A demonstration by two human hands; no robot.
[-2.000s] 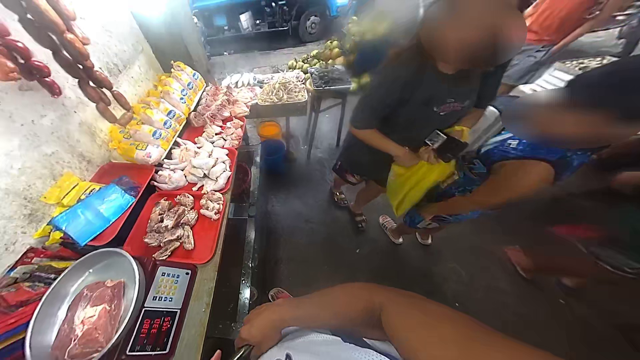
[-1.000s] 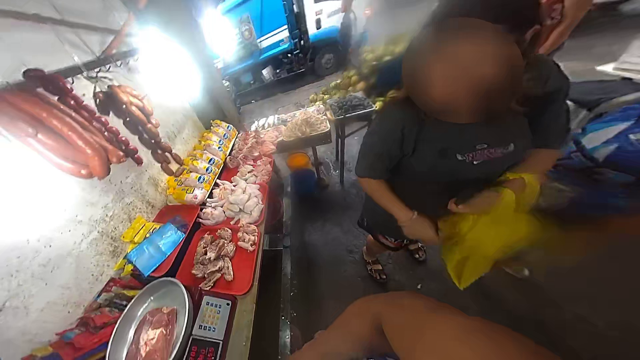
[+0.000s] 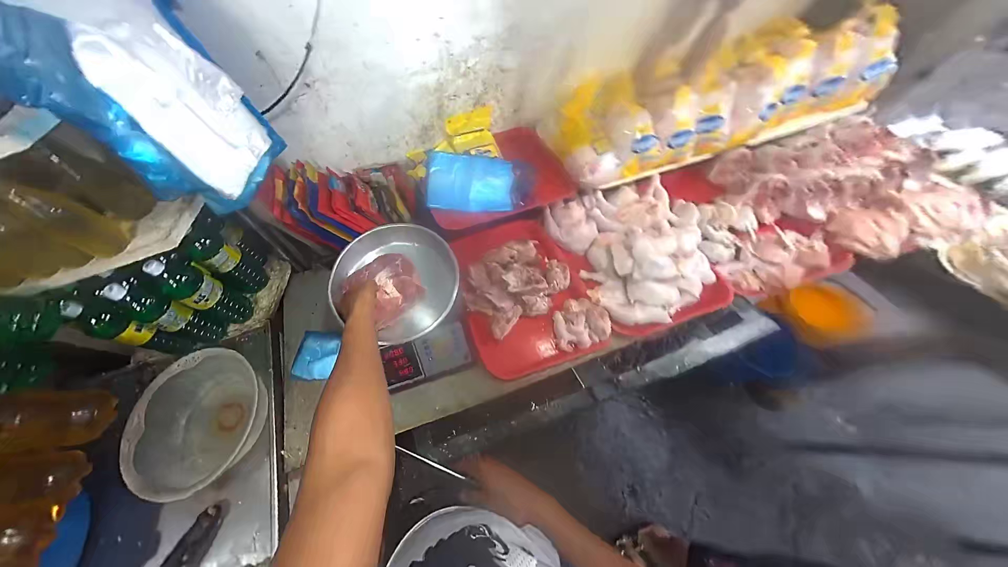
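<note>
My left hand reaches down into a round metal bowl and touches a piece of raw red meat; its fingers are hard to make out. The bowl rests on a digital scale with a lit red display. A small blue packet lies left of the scale. My right hand, blurred, is low in front of the counter's edge, closed on a thin, long, pale tool, perhaps a knife. Right of the bowl, a red tray holds meat pieces.
Beyond are chicken pieces, packaged whole chickens and a blue bag on a red tray. Colourful sachets stand behind the bowl. At left are green bottles and a pale plastic basin. An orange container is beyond the counter.
The view has swung far left toward the counter. My left hand, not plainly seen before, is now in the metal bowl at the meat. The people standing opposite are out of view.
</note>
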